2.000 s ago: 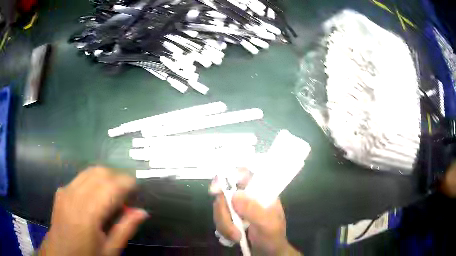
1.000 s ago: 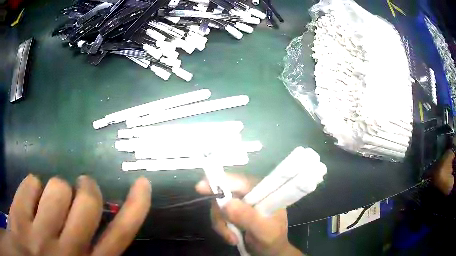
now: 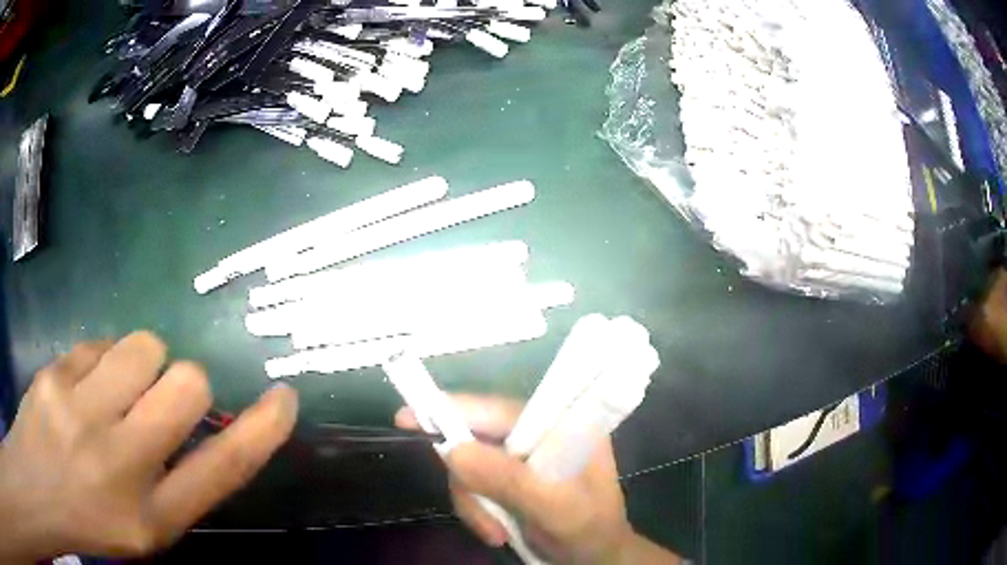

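Observation:
My right hand is shut on a bunch of white tube housings that points up and right. It also holds one separate white stick slanting up to the left, its lower end hanging below the palm. My left hand is at the lower left, fingers curled. A small red piece shows between its thumb and fingers. A thin dark strand runs from there towards the separate stick; its exact ends are unclear. A row of white housings lies on the green table just beyond my hands.
A tangled strip pile of black strips with white ends lies at the back left. A clear bag of white housings lies at right. A flat grey metal bar is far left. A blue-edged card and another person's hand show at right.
The view has shifted, so table items sit higher. The left hand's spread fingers have curled, and the red piece stays with it. The right hand still holds the bunch and the separate stick.

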